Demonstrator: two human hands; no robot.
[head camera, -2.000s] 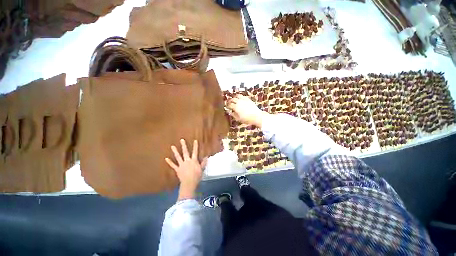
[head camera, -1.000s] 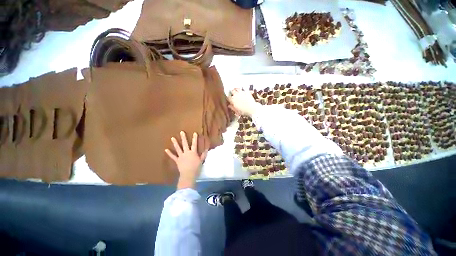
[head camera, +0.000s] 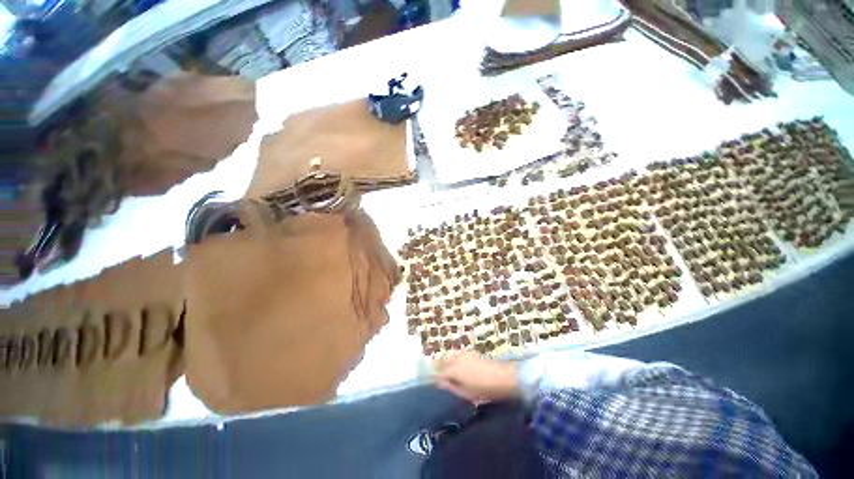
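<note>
A stack of brown bag panels (head camera: 281, 313) lies on the white-covered table (head camera: 375, 374), with thin curved handles (head camera: 323, 194) at its top edge. A dense grid of tiny dark brown and gold pieces (head camera: 609, 253) lies to its right. My right hand (head camera: 478, 376) is at the table's front edge, just below the near left corner of the grid. It is blurred, its fingers point left, and whether it holds anything cannot be told. My left hand is not in view.
Laid-out panels with D-shaped handles (head camera: 89, 346) lie at the left. Behind are a flat brown panel stack (head camera: 342, 140), a black tool (head camera: 395, 101), a heap of small pieces (head camera: 496, 122) on a white sheet, and bundled strips (head camera: 744, 79). A dark-haired person (head camera: 80, 159) is at the upper left.
My right hand has moved from the panels' right edge down to the table's front edge. My left hand has left the panel stack and the picture. The view has shifted and shows more of the far side.
</note>
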